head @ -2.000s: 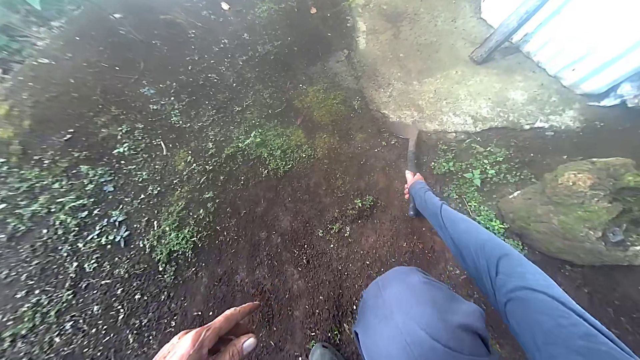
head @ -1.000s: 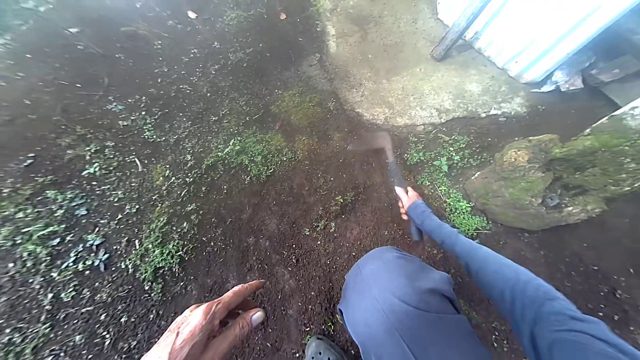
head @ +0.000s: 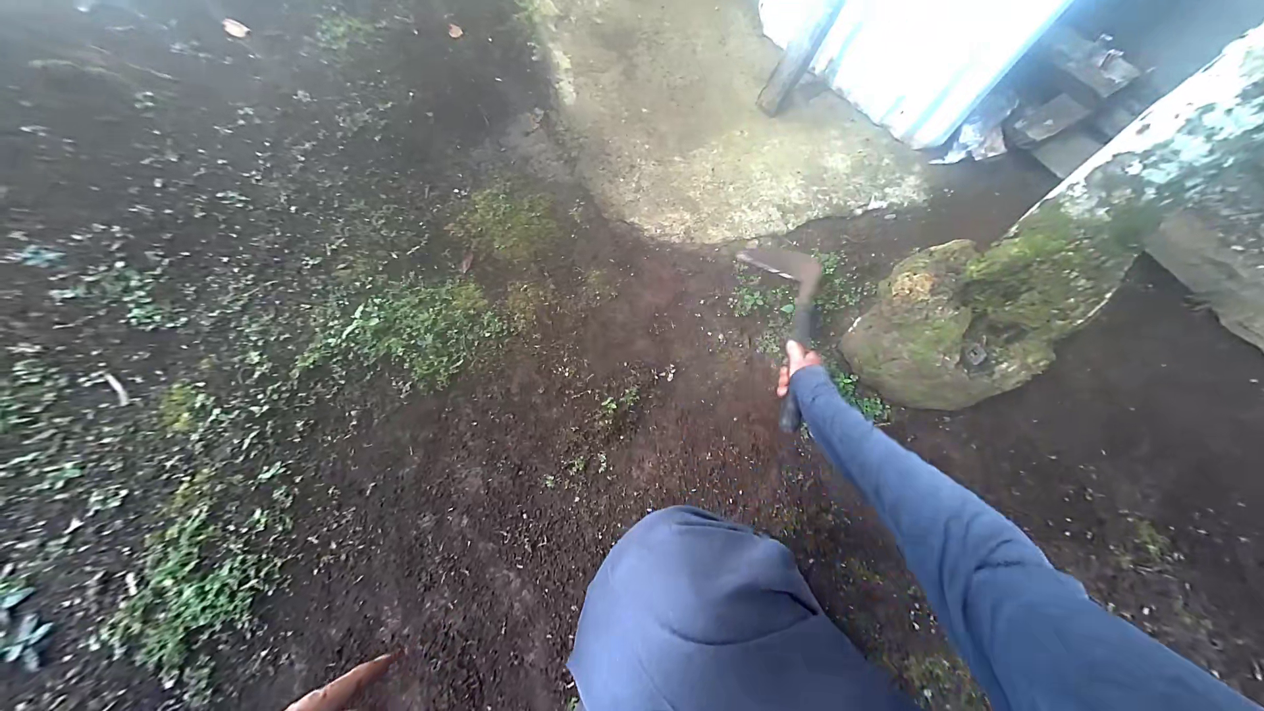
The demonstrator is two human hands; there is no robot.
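Note:
My right hand grips the dark handle of a hand tool with a bent, flat metal blade, which looks like a sickle or a small hooked hoe. The blade points left, just below the edge of the concrete slab, over a patch of low green weeds. Of my left hand only a finger shows at the bottom edge, over bare dark soil; the rest is out of view, so its pose is hidden.
A mossy rock lies right of my right hand. Beyond it are a concrete slab, a wooden post and corrugated metal sheeting. Weeds grow at the left. My bent knee is at the bottom centre.
The tool's blade has swung over the weeds between slab and rock; one second ago it was left of them. My left hand has mostly slipped out of view at the bottom. The view has shifted rightward.

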